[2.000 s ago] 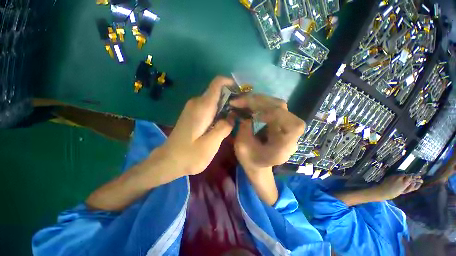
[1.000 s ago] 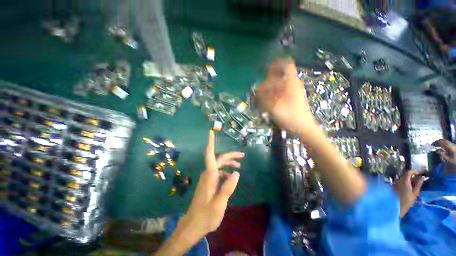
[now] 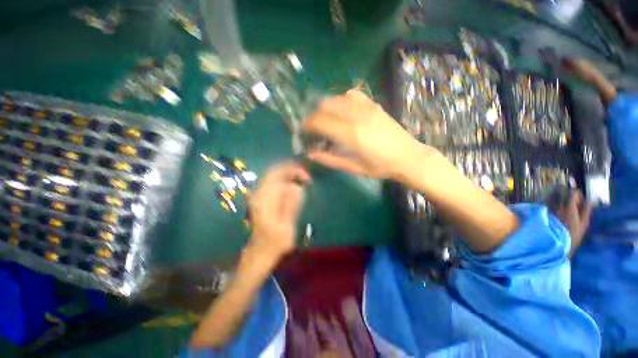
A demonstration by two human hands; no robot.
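Both my hands are blurred. My left hand is low over the mat, right of the module pile, its fingers curled; any held part is unclear. My right hand is just above and right of it, fingers bent, over the near end of the loose frame pile. Something silvery and dark shows at its fingertips, but whether it is held or lies behind them is unclear. Black flex-tail modules with gold tails and white strips lie loose left of my left hand.
The clear blister tray with rows of black-and-gold modules is at left. The black compartment tray full of frames is at right. A pale post stands at the far side. Another person's blue sleeve and hands are at the right.
My right hand has come back from the far side toward my left hand. My left hand's spread fingers have curled. The view has shifted, so the trays sit higher in the picture.
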